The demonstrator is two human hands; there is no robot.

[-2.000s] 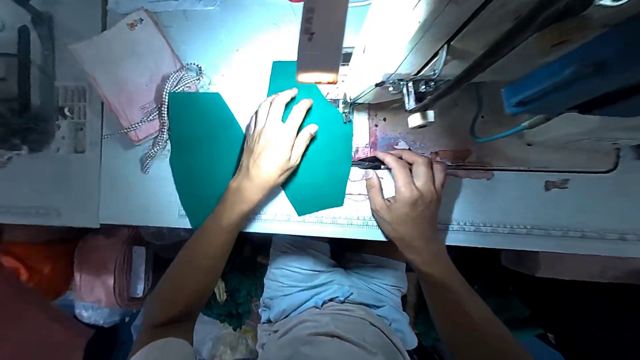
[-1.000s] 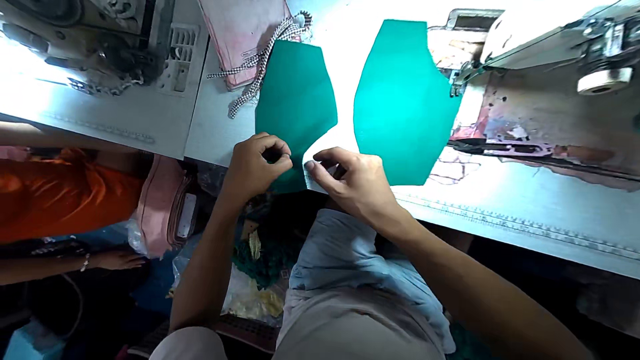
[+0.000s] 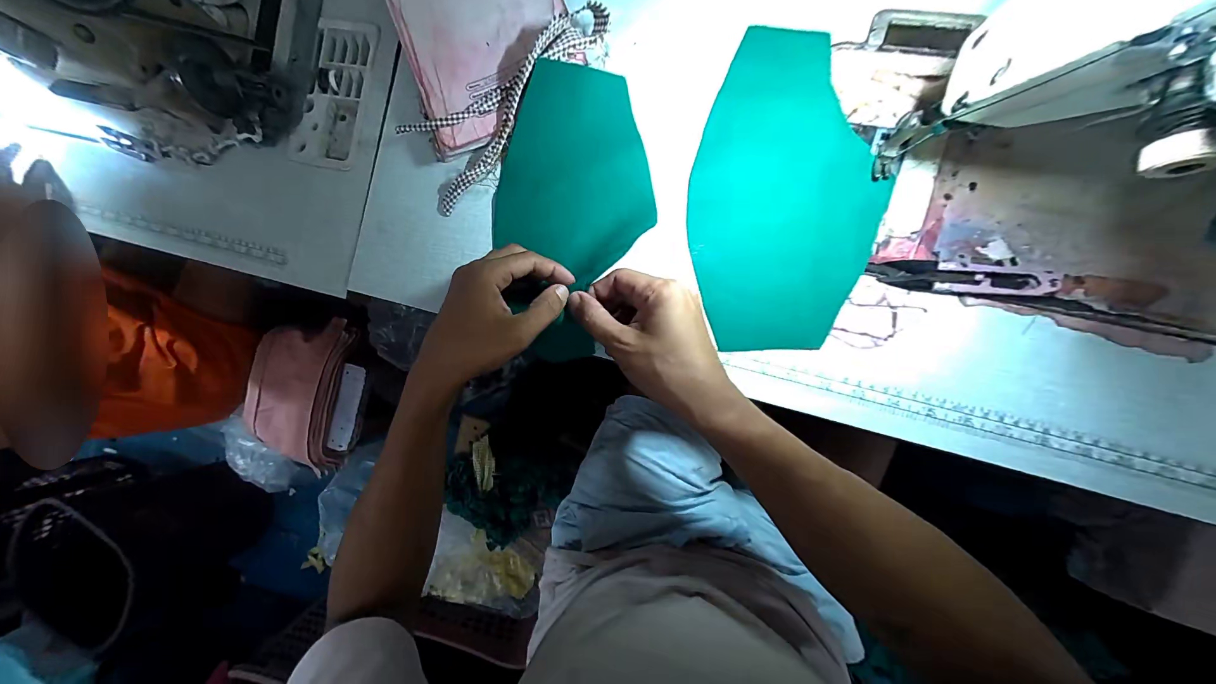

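Note:
Two green fabric panels lie on the white sewing table. My left hand (image 3: 499, 309) pinches the lower edge of the left green panel (image 3: 575, 166) between thumb and forefinger. Close beside it, my right hand (image 3: 655, 332) has its thumb and forefinger pinched at the same edge, fingertips nearly touching those of my left hand. The right green panel (image 3: 784, 199) lies flat, its right edge beside the presser foot (image 3: 885, 163) of a sewing machine. Whatever is between my fingertips is too small to make out.
Thread snips (image 3: 997, 279) lie right of the panels. A checked cord (image 3: 518, 100) rests over pink folded fabric (image 3: 465, 57). Another machine (image 3: 190, 66) stands at left, near a person in orange (image 3: 171, 361). A rolled pink fabric bundle (image 3: 299, 394) sits below the table edge (image 3: 950, 408).
My left hand has moved from the panels to the left panel's lower edge. My right hand has left the snips and joined it. The view has shifted to the left.

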